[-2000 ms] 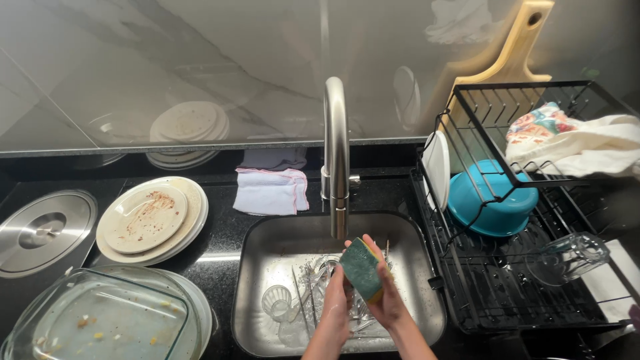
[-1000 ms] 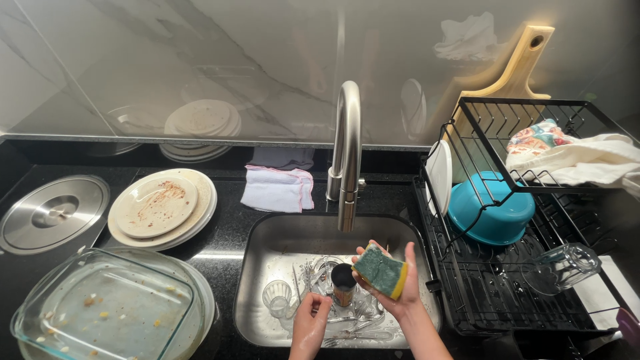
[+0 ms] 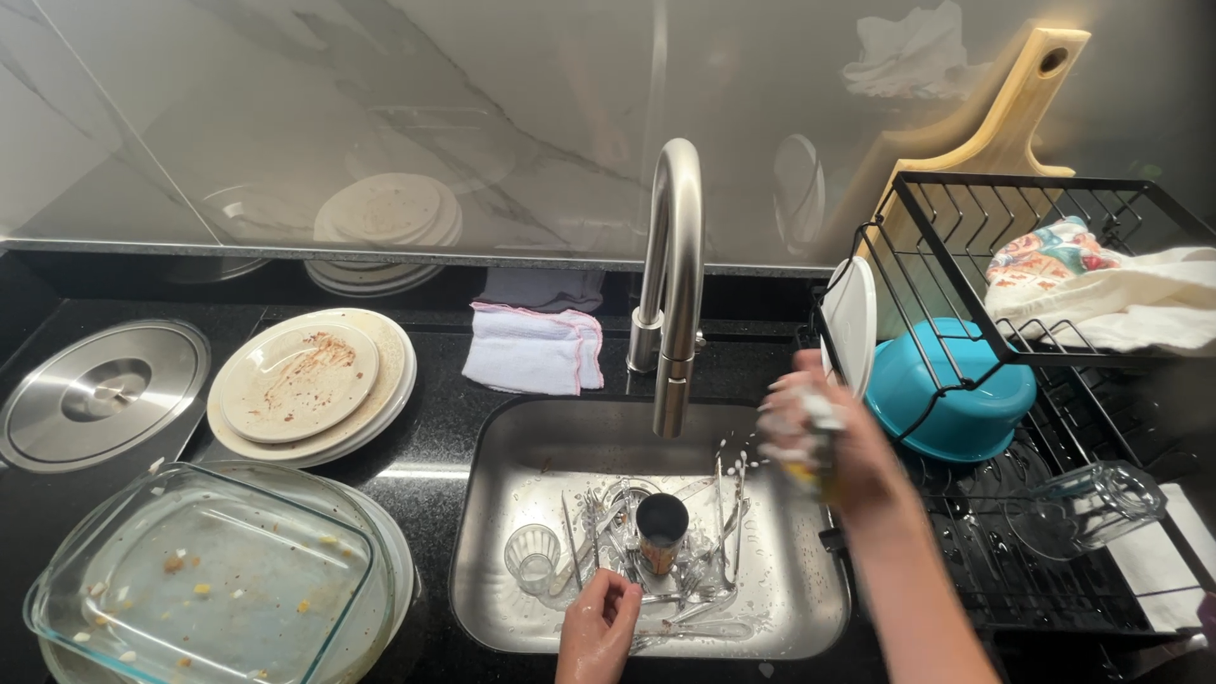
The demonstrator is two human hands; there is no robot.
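My right hand (image 3: 836, 442), blurred by motion, is closed around a foamy yellow-and-green sponge (image 3: 809, 446) over the right edge of the steel sink (image 3: 788, 608); white droplets fly off to its left. My left hand (image 3: 603, 608) hangs over the front of the basin with its fingers curled; whether it pinches a small thing cannot be told. Just beyond it stands a dark-topped cylindrical container (image 3: 661, 532) among metal cutlery (image 3: 698, 594). A ribbed clear glass (image 3: 532, 559) rests at the basin's left side. The steel faucet (image 3: 676, 285) arches over the back of the sink.
Left of the sink are soiled stacked plates (image 3: 304, 385), a glass baking dish (image 3: 204, 579) with food scraps and a round steel lid (image 3: 104, 394). A folded cloth (image 3: 532, 350) lies behind. On the right, a black dish rack (image 3: 959, 275) holds a blue bowl (image 3: 950, 399) and a glass (image 3: 1088, 508).
My right hand has moved up and to the right with the sponge, out of the middle of the sink. My hands were together at the sponge two seconds ago and are now apart.
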